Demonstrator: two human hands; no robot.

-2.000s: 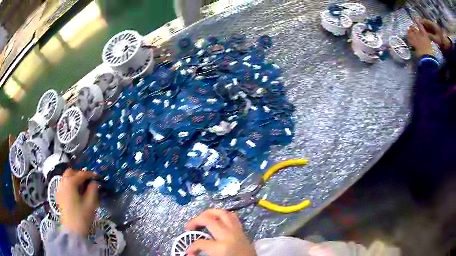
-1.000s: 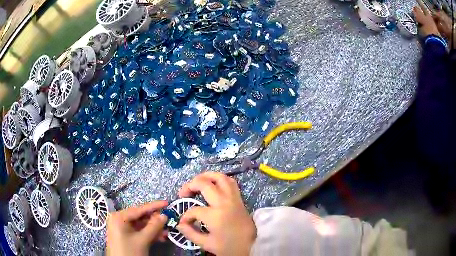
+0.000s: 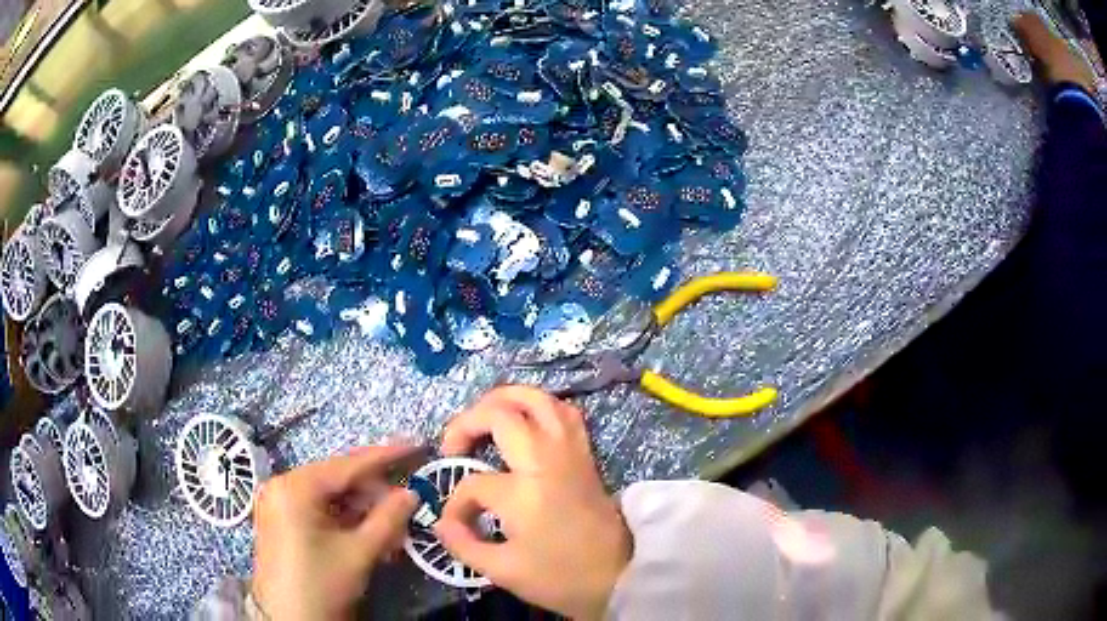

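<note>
A white slotted fan housing [image 3: 457,560] is held at the bottom centre. My right hand [image 3: 534,510] grips it from the right, fingers over its face and rim. My left hand [image 3: 334,524] is at its left edge, fingertips closed on a small dark-blue circuit board [image 3: 424,495] that lies against the housing's rim. The board is mostly hidden by fingers; any leads cannot be made out. Pliers with yellow handles [image 3: 710,394] lie open just beyond my right hand. A large heap of blue circuit boards [image 3: 401,182] lies in front.
A single white housing [image 3: 220,469] lies left of my left hand. More white housings [image 3: 126,357] are stacked along the left side. Housings with blue boards [image 3: 932,27] stand at the upper right, beside another person's hand [image 3: 1054,51]. Crinkled silver sheet [image 3: 850,206] covers the bench.
My left hand has left the stacked housings at the left and come to the held housing, now with a blue board at its fingertips. The view has shifted downwards.
</note>
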